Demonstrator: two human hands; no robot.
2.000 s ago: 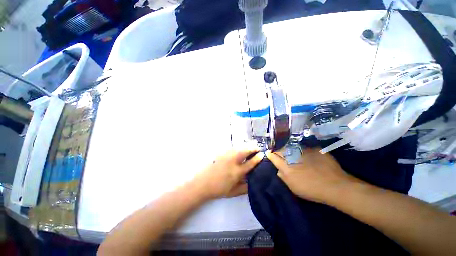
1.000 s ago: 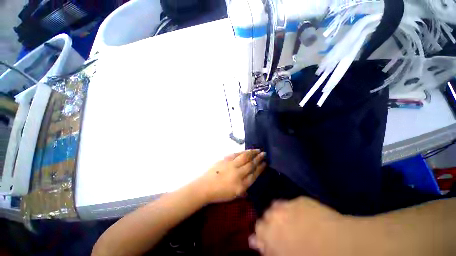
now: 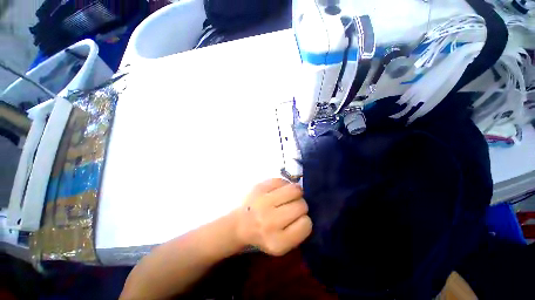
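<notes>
The dark navy garment piece lies under the needle area of the white sewing machine and spreads right and down over the table's front edge. The presser foot area meets its upper left part. My left hand is curled closed at the garment's left edge, below the foot, with its fingertips hidden. Of my right arm only a small patch of skin shows at the bottom edge, beside the cloth; the hand itself is hidden.
Taped cardboard covers the table's left end. White printed tapes and a black strap hang over the machine. A pink-red tool lies at right. A blue bin is below the table.
The garment has moved from my lap side into a broad, rounded spread below the machine. My left hand has closed from flat fingers into a fist. My right hand has gone out of sight.
</notes>
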